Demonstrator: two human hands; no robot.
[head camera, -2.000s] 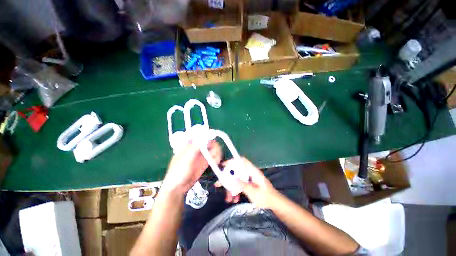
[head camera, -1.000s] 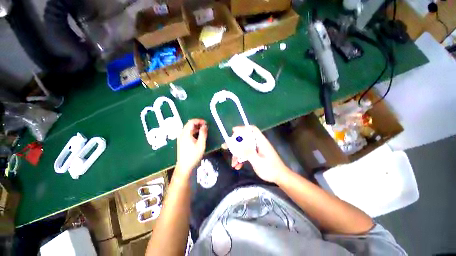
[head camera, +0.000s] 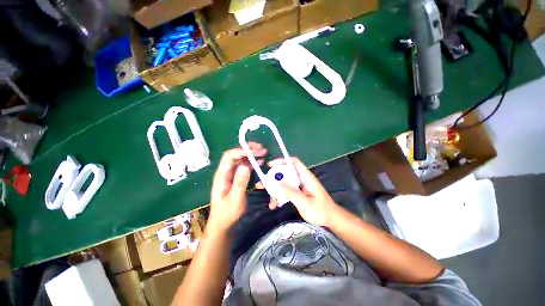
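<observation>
A white loop housing (head camera: 287, 142) is held over the front edge of the bench, its narrow end pointing away from me. My right hand (head camera: 306, 194) grips its round, wider end, which has a small dark hole. My left hand (head camera: 232, 186) is at the loop's left side. Its fingertips pass partly behind the loop, and I cannot tell whether they grip it or hold something small. Two white loop halves (head camera: 178, 142) lie side by side left of my hands. A small clear plastic piece (head camera: 198, 100) lies behind them.
Paired white loops (head camera: 85, 190) lie far left. A thicker white unit (head camera: 311, 73) lies at the back. Cartons, one with blue batteries (head camera: 173, 48), and a blue bin (head camera: 113, 69) line the back edge. A grey electric screwdriver (head camera: 427, 57) and black-handled tool (head camera: 419, 128) are right.
The housing has turned from pointing back-left to upright in view, held by my right hand at its wide end. My left hand drew away, then moved back to its left side.
</observation>
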